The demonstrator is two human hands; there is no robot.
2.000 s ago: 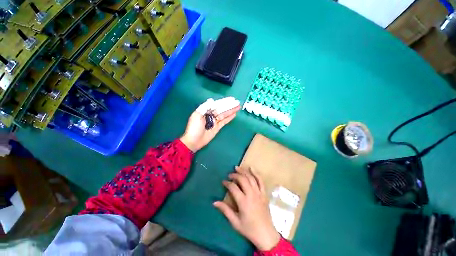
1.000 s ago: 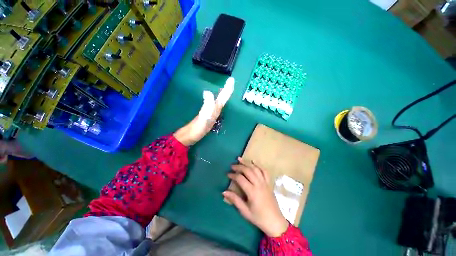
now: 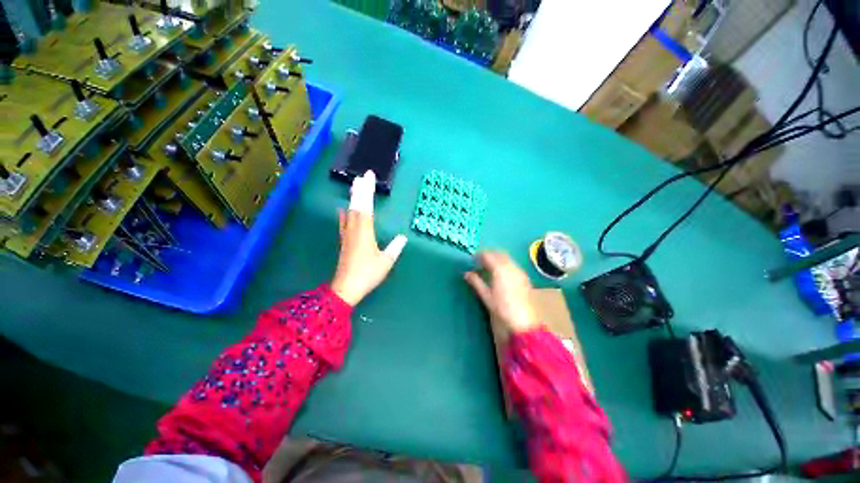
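Note:
The green circuit board panel lies flat on the green mat in front of me. My left hand, with white coverings on fingertips, is left of the panel. Its fingers are spread, and one white fingertip overlaps the near edge of the black phone or case. I see nothing held in it; the small dark components do not show. My right hand is slightly blurred at the panel's near right corner, above the far end of the cardboard sheet. Its fingers are apart and no held object shows.
A blue bin of stacked yellow boards stands at left. On the right are a solder spool, a black fan and a black station with cables. A white panel and cardboard boxes are beyond the bench's far edge.
The view has tilted up. My left hand has moved away from the small dark components toward the phone. My right hand has moved off the cardboard's left side to its far end, near the panel.

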